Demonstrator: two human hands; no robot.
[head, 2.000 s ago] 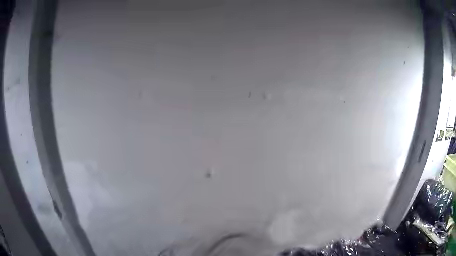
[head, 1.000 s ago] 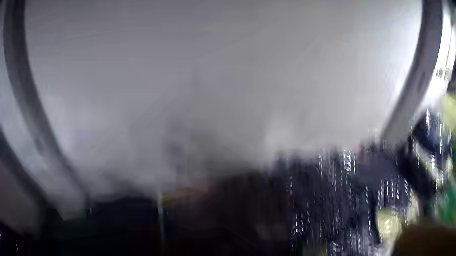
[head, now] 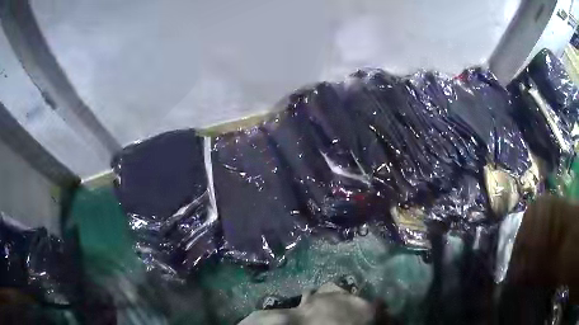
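Observation:
Dark bagged garments (head: 247,190) in glossy clear covers lie in an overlapping row on the green floor (head: 330,260), along the pale wall. A squarish dark garment stack (head: 162,174) sits at the row's left end, with a pale strip down its right side. Small red details show near the row's middle. Cream patches (head: 501,190) show at its lower right edge. Neither my left hand nor my right hand can be made out. A blurred brown shape (head: 552,247) covers the right edge; I cannot tell what it is.
The pale wall (head: 254,51) rises behind the row, with a yellowish bottom edge and darker upright bands. More dark bagged bundles (head: 47,254) lie at the lower left. My pale clothing (head: 317,308) shows at the bottom centre, with dark shoe tips beside it. Dark blurred strands cross the lower view.
The view has tilted down from the wall to the floor. The garment row, blurred or mostly out of view before, now shows across the middle. The brown shape at the right edge shows larger.

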